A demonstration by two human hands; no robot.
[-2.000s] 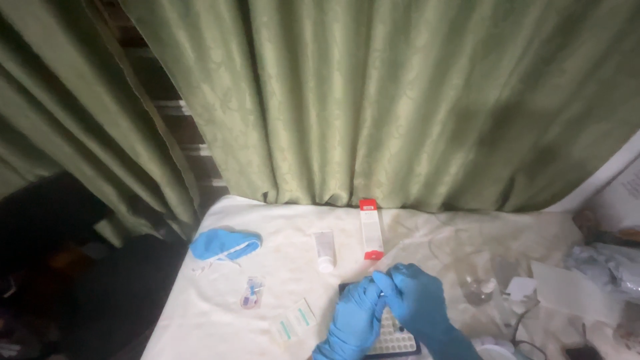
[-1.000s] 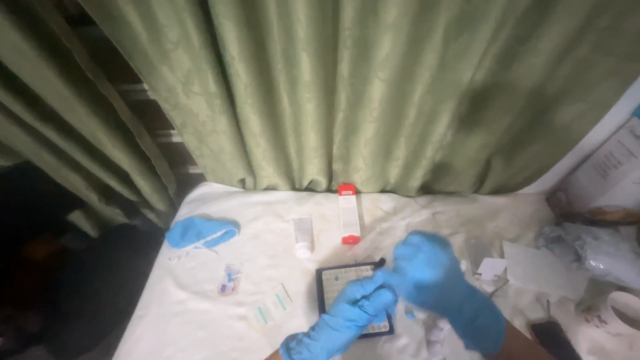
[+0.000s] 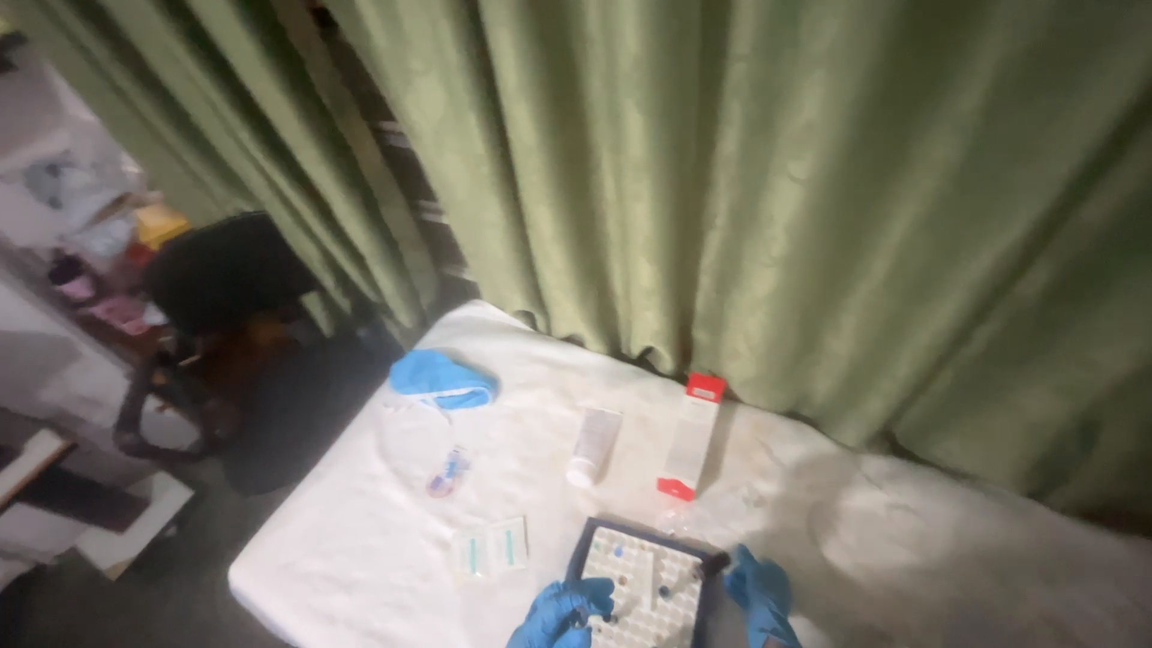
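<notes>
Both hands wear blue gloves. My left hand [image 3: 562, 612] is over the lower left part of a white rack with many holes in a dark frame [image 3: 652, 576], its fingers bent near a small dark item; whether it grips that item is unclear. My right hand [image 3: 760, 594] is at the rack's right side, fingertips beside a small dark object [image 3: 714, 564] at the frame's corner; I cannot tell if it is held. Small coloured pieces sit in some holes, and a white strip [image 3: 650, 579] stands or lies among them.
Behind the rack lie a white tube [image 3: 594, 447] and a red and white carton [image 3: 692, 436]. To the left are flat packets [image 3: 490, 547], a small clear pack [image 3: 448, 472] and a blue cloth item [image 3: 441, 380]. Green curtains [image 3: 612, 180] hang behind; a dark chair [image 3: 229, 270] stands left.
My hands were close together over the rack and are now apart, the left at its left side and the right at its right side. The view has swung left.
</notes>
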